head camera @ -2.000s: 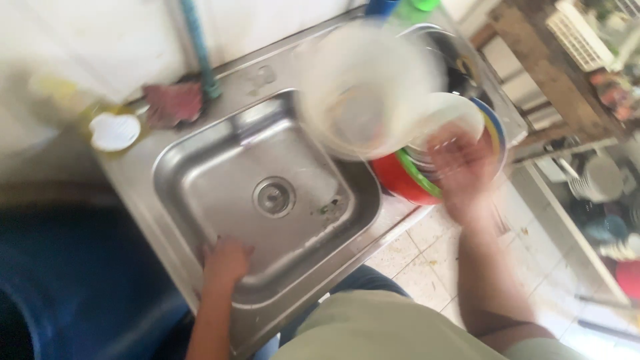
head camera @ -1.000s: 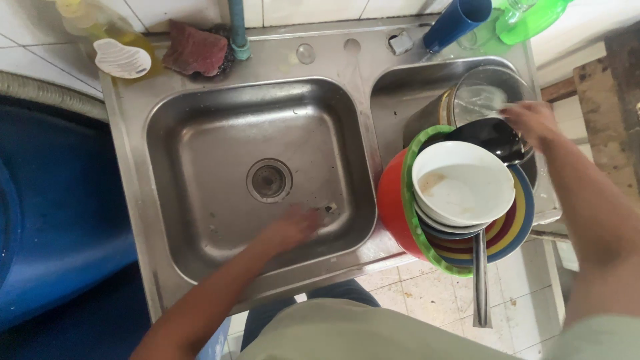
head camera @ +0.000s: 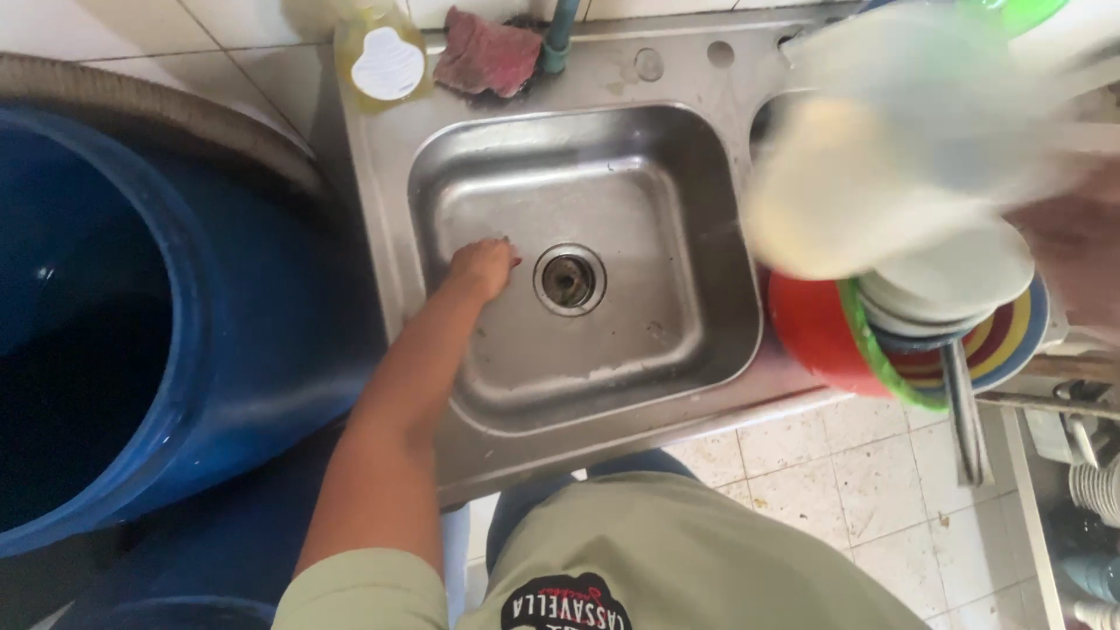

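My left hand (head camera: 484, 267) is in the left basin of the steel sink (head camera: 595, 359), left of the drain (head camera: 570, 279), its fingers curled; whether it holds anything I cannot tell. At the right edge my right hand (head camera: 1072, 232) is badly blurred, next to a blurred translucent container (head camera: 892, 131) that hangs above the right basin and hides most of it. Below the container a stack of white bowls (head camera: 958, 280) rests in a red bowl (head camera: 809, 337) with a green-rimmed one. A metal handle (head camera: 965, 420) sticks out toward me over the sink's front edge.
A large blue barrel (head camera: 254, 289) stands left of the sink. Along the back ledge are a bottle of yellow liquid (head camera: 382, 66), a reddish cloth (head camera: 487, 52) and a teal pipe (head camera: 560, 35). A rack with dishes (head camera: 1094, 494) is at the lower right.
My left hand has moved left, from right of the drain to left of it. The blurred container is now above the right basin, where my right hand was reaching a second ago. The view has shifted.
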